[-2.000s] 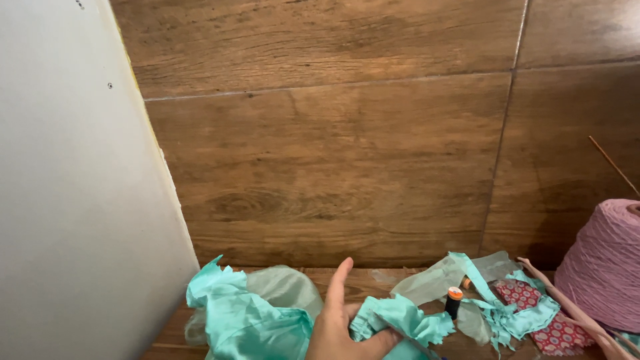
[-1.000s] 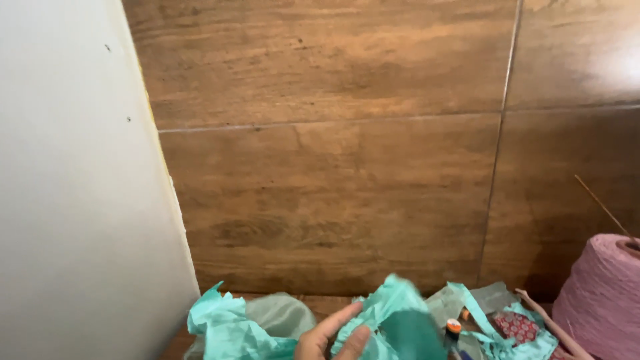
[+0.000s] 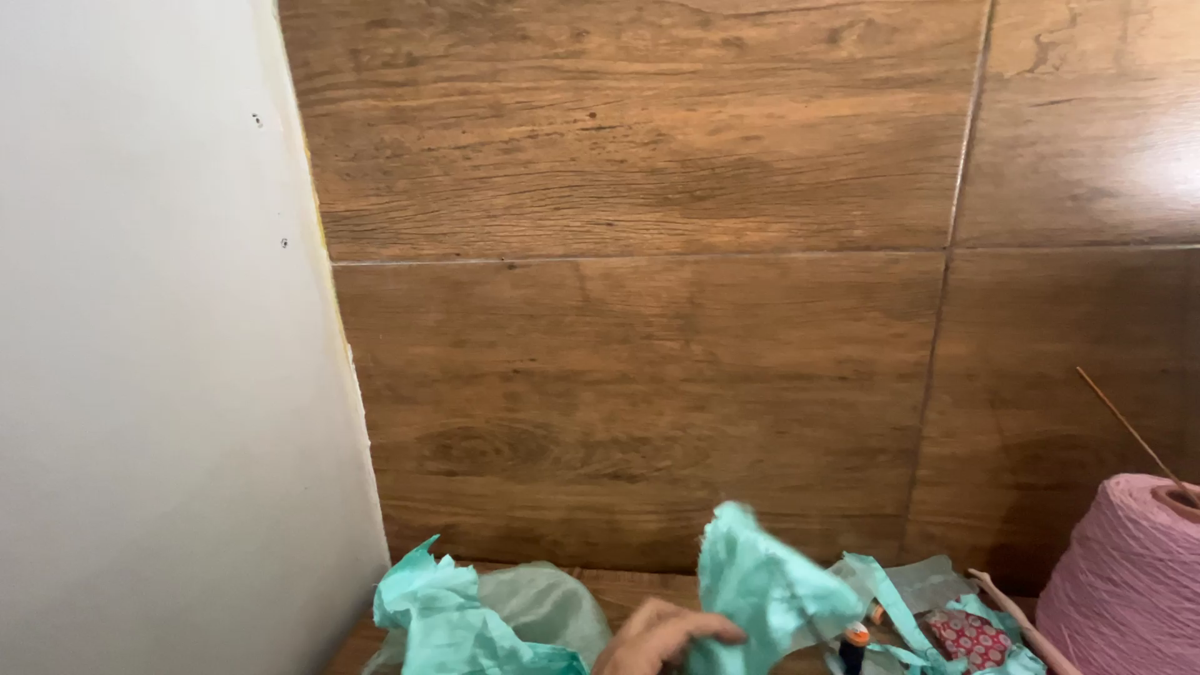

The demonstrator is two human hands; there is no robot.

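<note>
My left hand [image 3: 666, 639] is at the bottom edge, partly cut off, its fingers on the left side of a crumpled teal fabric piece [image 3: 764, 586]. That piece stands raised and slightly blurred; its lower part is out of the frame. Left of the hand lies a second crumpled teal cloth [image 3: 459, 619], with sheer pale green fabric [image 3: 548, 609] beside it. To the right are a dark thread spool with an orange top [image 3: 853, 647], teal strips [image 3: 895, 605] and a red patterned fabric piece [image 3: 970, 637]. My right hand is not in view.
A large cone of pink yarn [image 3: 1116, 581] stands at the lower right, with a thin stick [image 3: 1125, 422] rising from it. Near it lies a pinkish rod [image 3: 1022, 623]. Behind is a wood-look tiled wall [image 3: 637, 375]; a white panel [image 3: 169, 328] bounds the left.
The teal piece at my left hand, lying low and crumpled two seconds ago, now stands up higher against the wall. The view has tilted upward.
</note>
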